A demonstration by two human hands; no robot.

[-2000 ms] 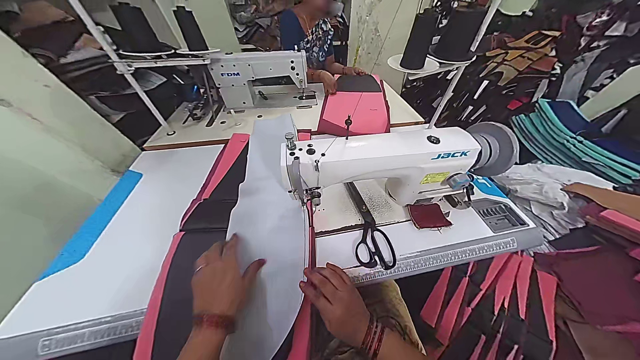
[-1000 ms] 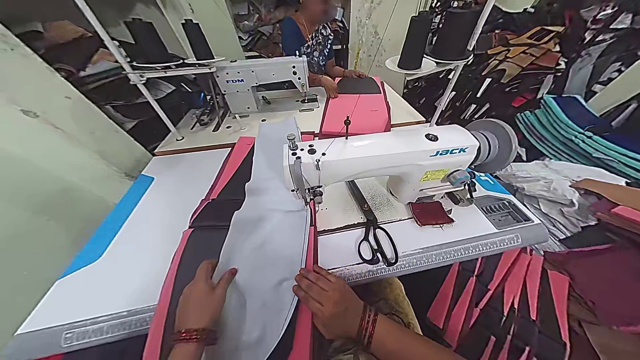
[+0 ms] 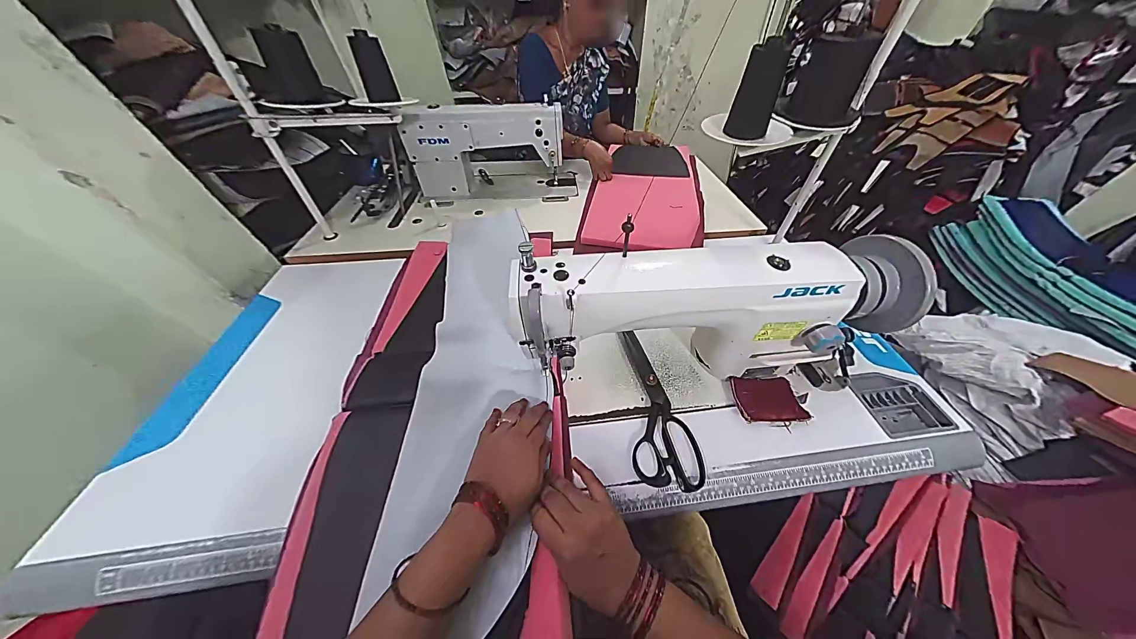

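Observation:
A white Jack sewing machine [image 3: 692, 284] stands on the table, its needle end over the edge of a long white fabric piece [image 3: 470, 355]. Under and beside that piece lies black and pink fabric [image 3: 364, 461]. My left hand [image 3: 510, 448] rests flat on the white piece just in front of the presser foot. Lower and to the right, my right hand [image 3: 586, 528] pinches the narrow pink edge strip [image 3: 557, 435] between thumb and fingers. Black-handled scissors [image 3: 661, 426] lie right of the seam, near a small maroon fabric scrap [image 3: 770, 399].
Behind, a person [image 3: 577, 80] holds a pink and black panel [image 3: 646, 209] beside an FDM sewing machine [image 3: 484, 146]. Black thread cones [image 3: 759, 93] stand on a rack. Cut pink and black pieces [image 3: 914, 532] lie at lower right, with teal and blue fabric [image 3: 1021, 257] stacked beyond.
My left hand has moved up and right along the white piece, close to the needle and my right hand. My right hand stays at the strip's edge.

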